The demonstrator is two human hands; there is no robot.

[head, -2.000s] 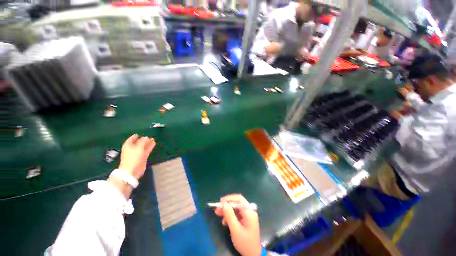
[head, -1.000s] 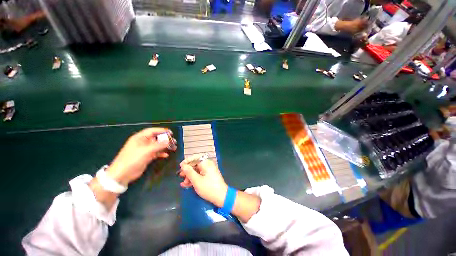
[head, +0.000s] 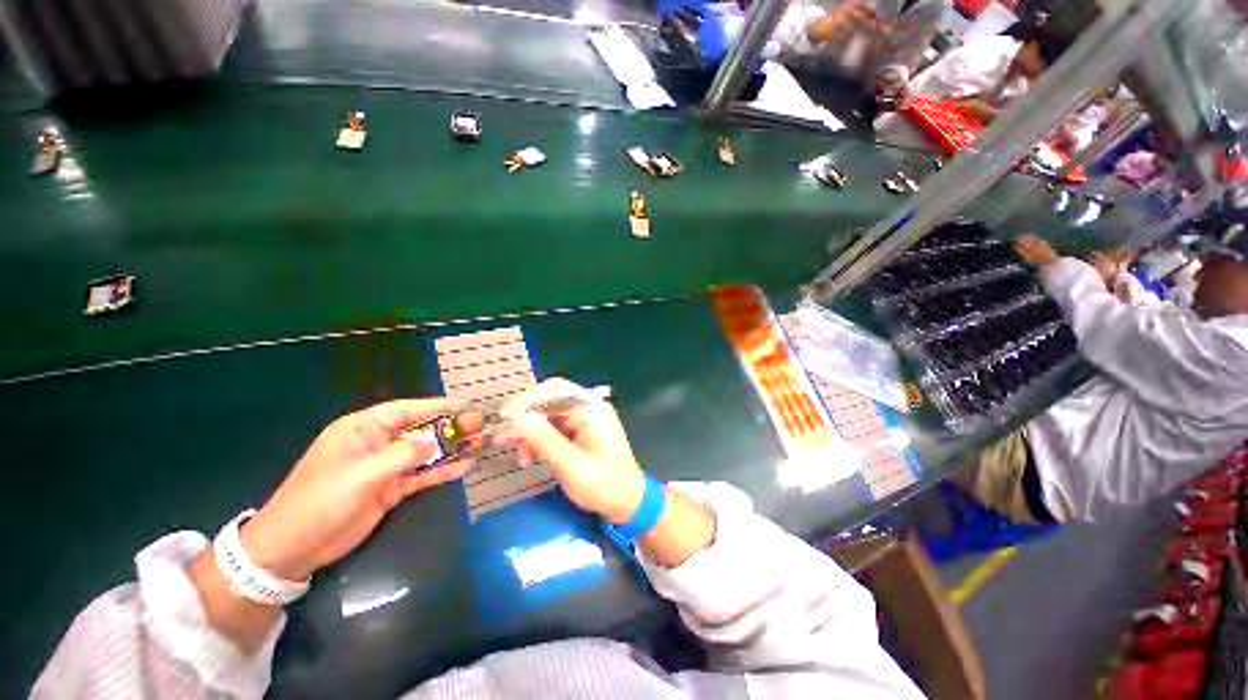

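My left hand (head: 359, 481), with a white wristband, holds a small black-edged electronic module (head: 438, 440) with a gold spot between thumb and fingers. My right hand (head: 582, 445), with a blue wrist strap, holds a slim pen-shaped tool (head: 582, 398); its tip is hidden near the module. The fingers of both hands are close together above the beige die-cut sheet (head: 482, 358), which has dark crosswise lines and lies on a blue liner (head: 527, 527). The hands cover the sheet's middle.
A green belt (head: 411, 260) carries scattered modules (head: 110, 293). To the right lie an orange sheet (head: 773, 367), a clear plastic bag (head: 851, 353) and a second beige sheet (head: 876, 445). A person (head: 1122, 383) handles a black tray (head: 979, 321). A cardboard box (head: 924, 615) stands below the bench edge.
My left hand, empty over the belt side at first, took hold of a module and moved toward the sheet. My right hand came left with the tool, up to the module. The view also shifted.
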